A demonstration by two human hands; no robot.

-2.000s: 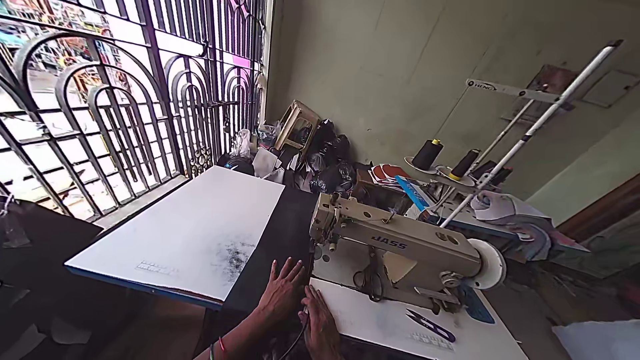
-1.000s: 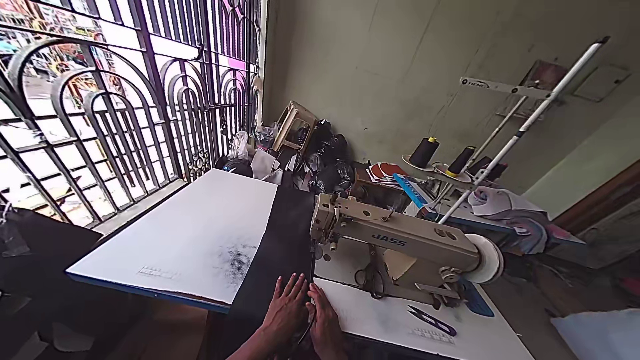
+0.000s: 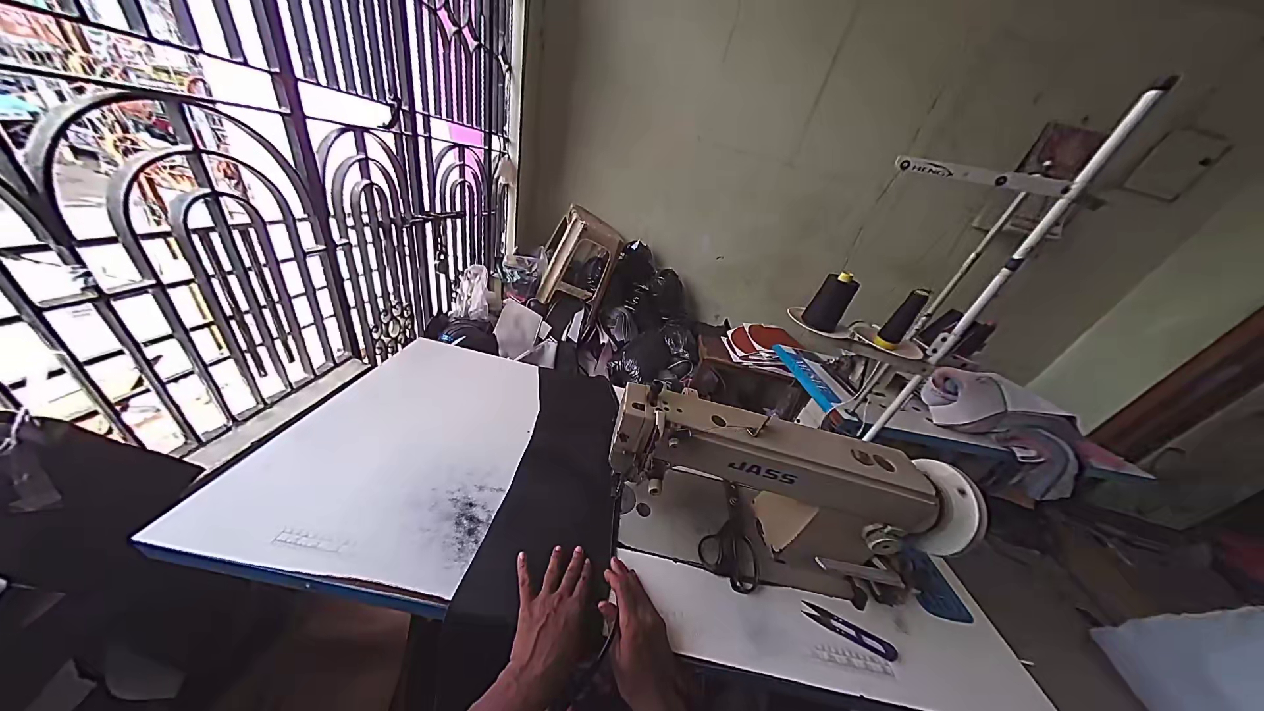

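Note:
A long strip of black fabric (image 3: 538, 494) runs over the white sewing table (image 3: 395, 444) and along the needle side of a beige industrial sewing machine (image 3: 780, 464). My left hand (image 3: 553, 617) lies flat on the fabric, fingers spread. Close beside it, my right hand (image 3: 637, 632) rests at the fabric's right edge, near a thin dark cord or strip; whether the fingers pinch it I cannot tell. Black-handled scissors (image 3: 731, 553) lean against the machine. Purple thread snips (image 3: 849, 630) lie on the table to the right.
Cones of black thread (image 3: 829, 302) stand on a thread stand (image 3: 1027, 247) behind the machine. Black plastic bags (image 3: 647, 316) and a stool (image 3: 583, 257) are heaped by the wall. A metal window grille (image 3: 237, 227) borders the left. Folded cloth (image 3: 997, 405) lies at the back right.
Compared with two seconds ago, the black fabric's left edge near my left hand sits further left on the table. Both hands stay side by side in front of the needle area.

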